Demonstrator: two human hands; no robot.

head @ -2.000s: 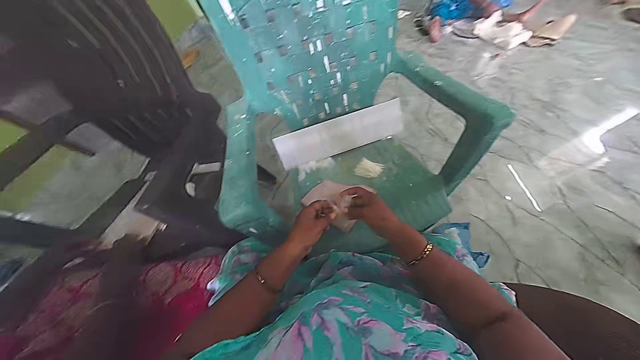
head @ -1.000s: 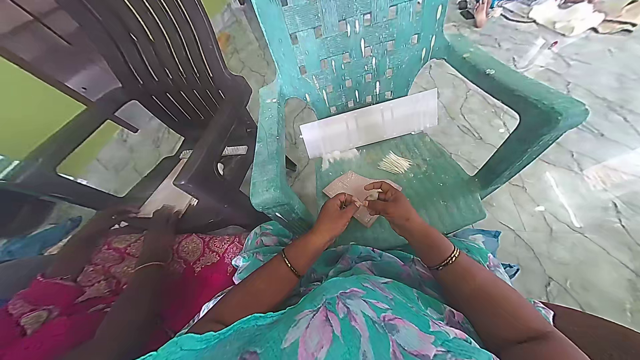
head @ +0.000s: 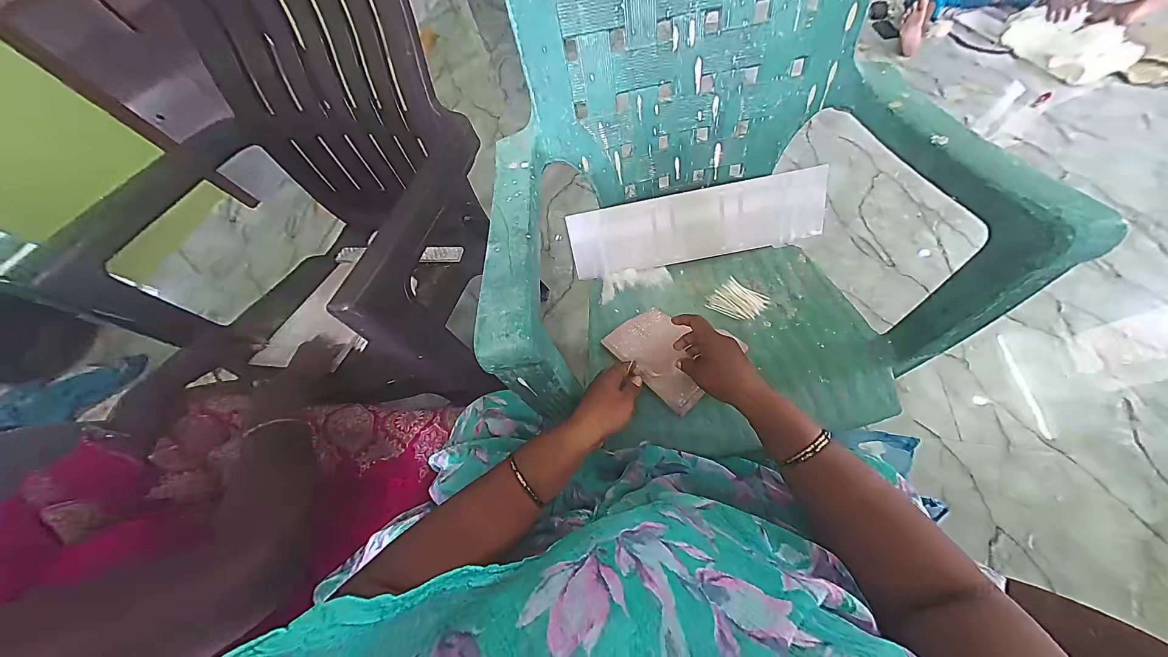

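Observation:
A green plastic chair [head: 821,365] stands before me with a light brown square sheet [head: 652,342] lying near the front of its seat. My left hand [head: 613,397] is at the sheet's lower left, fingertips pinched; whether something small is between them I cannot tell. Over the sheet's right side is my right hand [head: 712,360], its fingers bent down at the surface; what they hold is hidden. A bundle of thin whitish sticks [head: 737,298] lies behind it. White fluffy material, perhaps cotton [head: 636,279], sits beside a long white strip [head: 698,222] leaning at the seat's back.
At left, another person's hands [head: 315,360] are at a pale sheet on a dark brown plastic chair [head: 401,219]. The green chair's armrests [head: 516,274] flank the seat. Another person's hands are at whitish material [head: 1072,46] on the marbled floor, top right.
My hands were close together at the fingertips a second ago; now they are apart, the right one lower over the brown sheet. The view has shifted since two seconds ago.

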